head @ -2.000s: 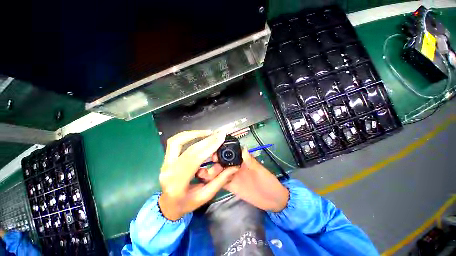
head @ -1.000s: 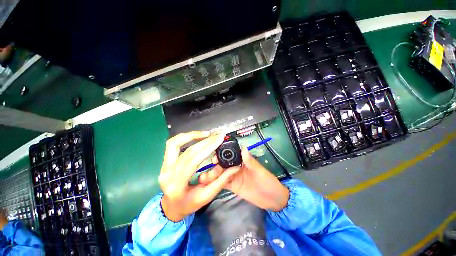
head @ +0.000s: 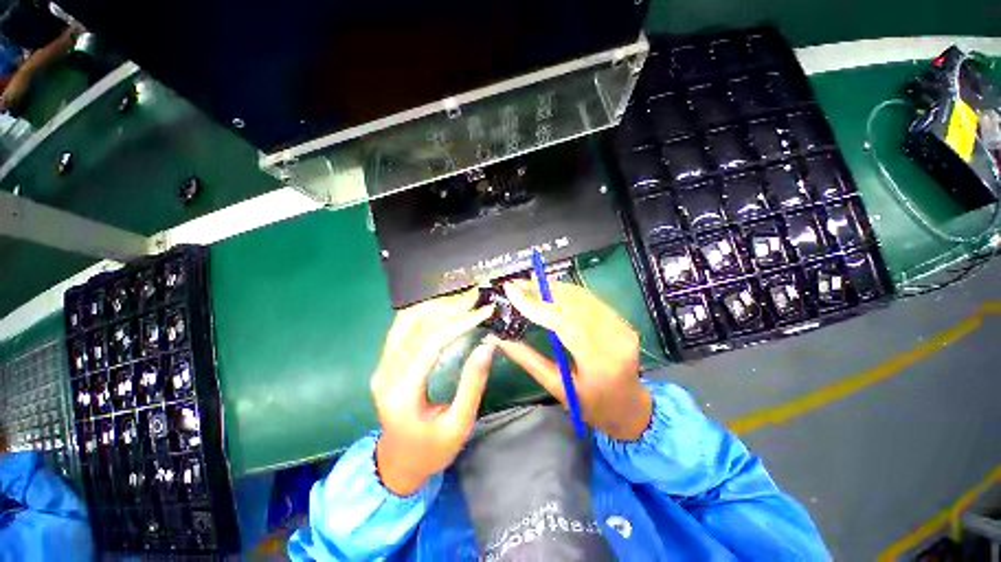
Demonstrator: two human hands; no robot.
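Note:
A small black electronic module [head: 506, 315] is held between the fingertips of both hands, in front of the test box. Its face towards me shows small silver or white parts. My left hand [head: 432, 379] grips it from the left with thumb and fingers. My right hand [head: 584, 349] grips it from the right and also carries a blue stick [head: 562, 368], which points up towards the box. The black test box [head: 494, 233] with white lettering lies flat behind the hands. The hands hide part of its front edge.
A right blister tray [head: 733, 165] has modules in its nearer pockets. A left blister tray [head: 137, 412] holds many modules. A dark monitor [head: 362, 66] with a clear guard [head: 483, 121] hangs over the box. A black unit with a yellow label [head: 960, 130] is far right. Another person's blue sleeve [head: 42, 510] shows lower left.
The module has been turned, so its round lens face no longer shows. The blue stick has swung from nearly level to steep. The right hand has moved slightly up and right.

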